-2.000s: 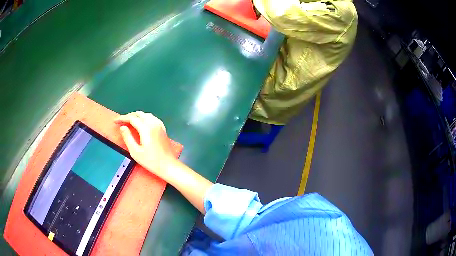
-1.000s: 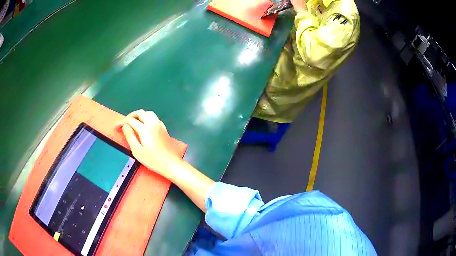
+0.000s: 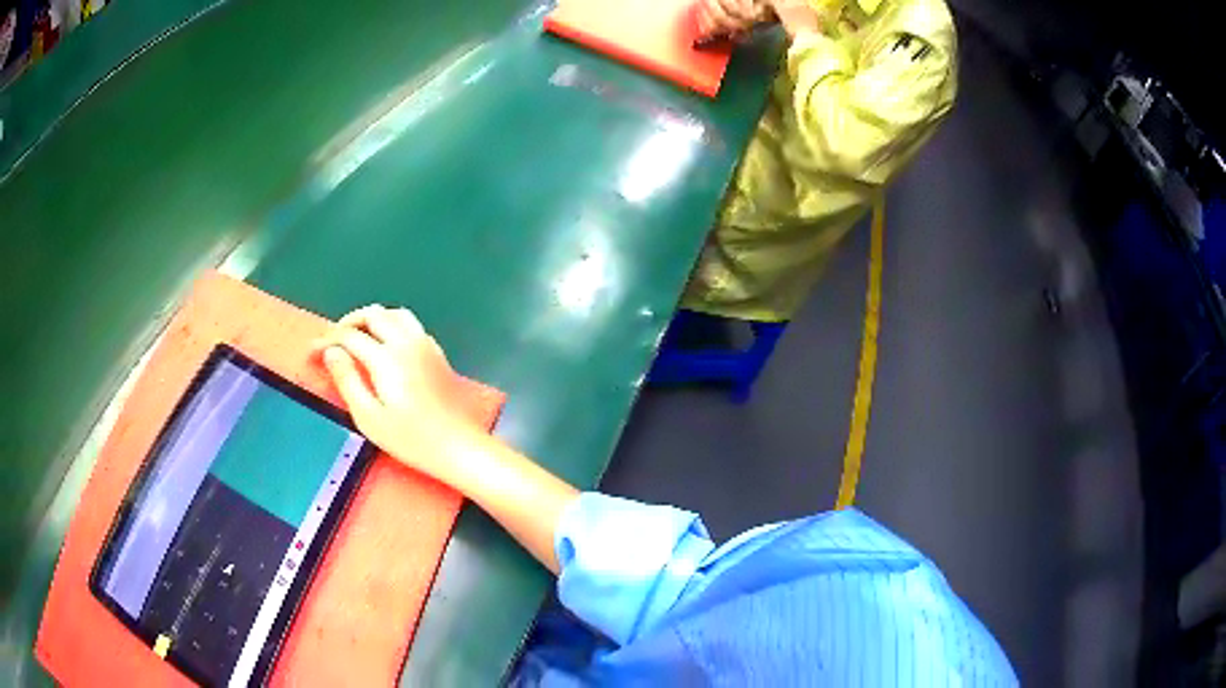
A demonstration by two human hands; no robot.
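Observation:
A tablet (image 3: pixel 235 511) lies on an orange-red foam tray (image 3: pixel 356 591) at the lower left. Its lit screen shows a dark keypad, a teal panel and pale strips. A small yellow mark sits at its lower left corner. My right hand (image 3: pixel 397 383) rests palm down on the tray beside the tablet's upper right corner. It is bare, its fingers are loosely bent, its thumb is a little apart, and I see nothing held in it. The fingertips' exact contact is hard to tell. My left hand is out of the picture.
The tray lies on a shiny green workbench (image 3: pixel 457 202). Another foam tray (image 3: pixel 639 40) is at the top, with the hands of a person in a yellow smock (image 3: pixel 807 175) at it. A blue stool or frame (image 3: pixel 713 360) and a yellow floor line (image 3: pixel 863 363) are to the right.
My right hand keeps its place and pose by the tablet. The view has shifted slightly. The dark object in the other person's hands at the far tray no longer shows clearly.

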